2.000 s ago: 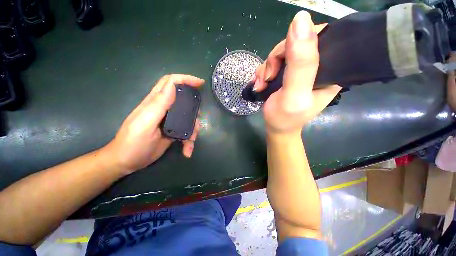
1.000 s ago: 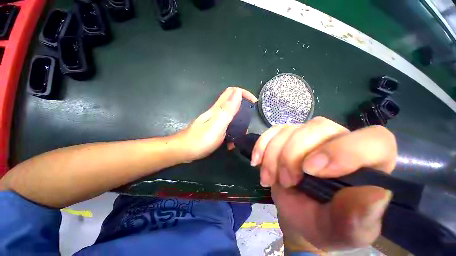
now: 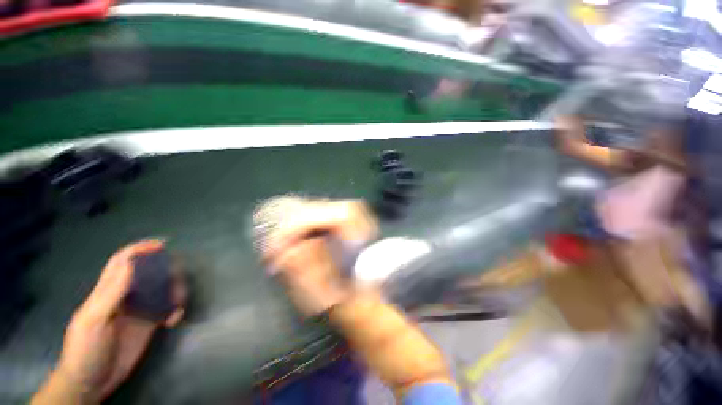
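The frame is blurred. My left hand (image 3: 111, 324) at the lower left holds a small black housing (image 3: 150, 283), its flat face towards me. My right hand (image 3: 317, 253) is at the round screw dish (image 3: 277, 217) and covers most of it. The hand is closed around the dark screwdriver (image 3: 344, 257), which is smeared by blur; its pale band (image 3: 392, 259) shows to the right of the hand. The screwdriver's tip cannot be made out.
Loose black housings stand behind the dish (image 3: 393, 186) and at the left (image 3: 91, 174). A green conveyor (image 3: 237, 99) with a white rail (image 3: 317, 136) runs behind the worktop. A red tray edge (image 3: 55, 16) shows top left. Another person's arm (image 3: 590, 150) and cardboard (image 3: 586, 293) are at the right.
The view has swung up and to the right, showing the conveyor and another person. My right hand has gone from the housing to the dish with the screwdriver. My left hand still holds the housing.
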